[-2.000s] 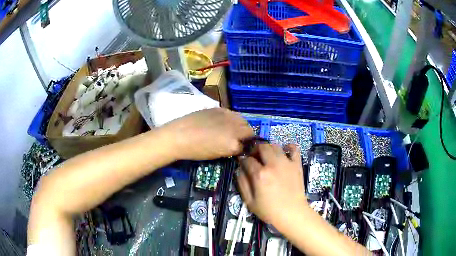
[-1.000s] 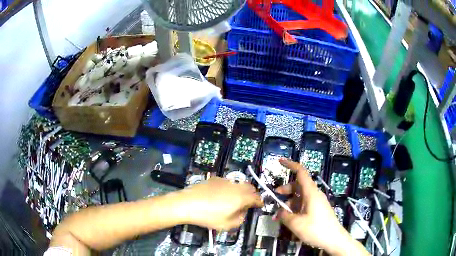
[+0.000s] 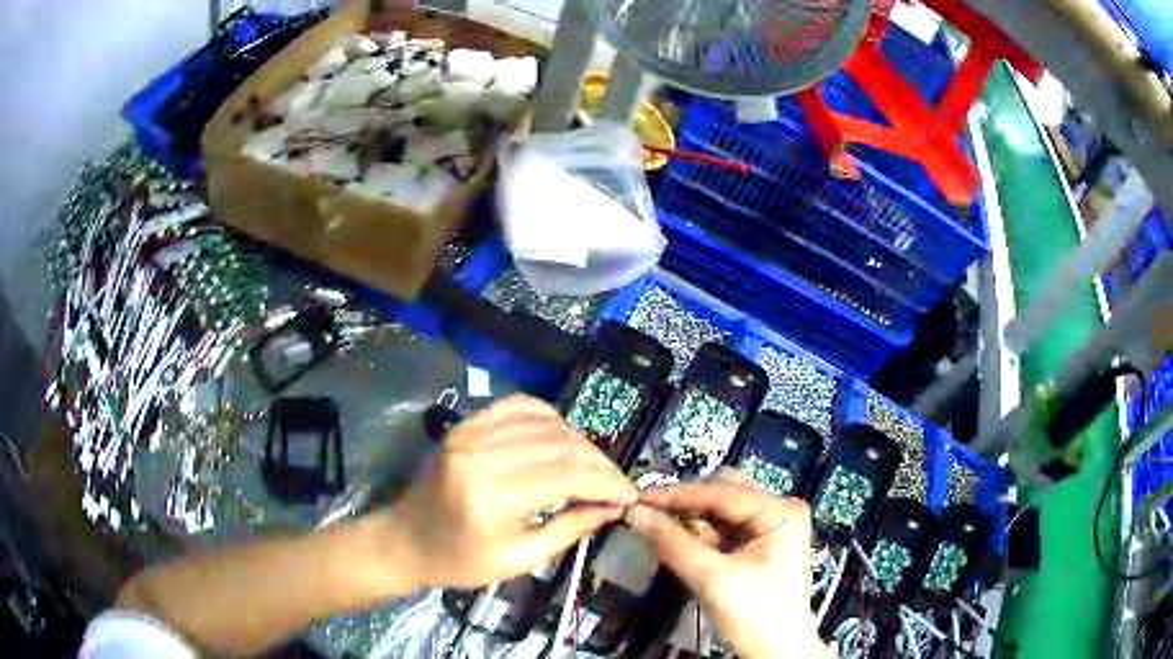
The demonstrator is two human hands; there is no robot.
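Note:
Several long black housings (image 3: 854,471) lie side by side, slanting across the bench, with green circuit boards (image 3: 605,398) at their far ends. My left hand (image 3: 515,496) and my right hand (image 3: 733,547) meet fingertip to fingertip above the left housings. Both pinch something very small between thumb and finger; it is too small to make out. A white ribbon cable (image 3: 570,599) runs down a housing below my left hand. My hands hide the middle of the nearest housings.
Blue bins of screws (image 3: 790,376) stand behind the housings. A brown carton of wired white parts (image 3: 322,222), a plastic bag (image 3: 579,213) and stacked blue crates (image 3: 823,219) are farther back. Boards with cables (image 3: 122,348) and a black frame (image 3: 304,449) lie left. A green conveyor (image 3: 1061,515) runs right.
The view has turned, so the housings now slant. My hands have left the middle housing's disc area and come together at the fingertips. The white strip between them is no longer there.

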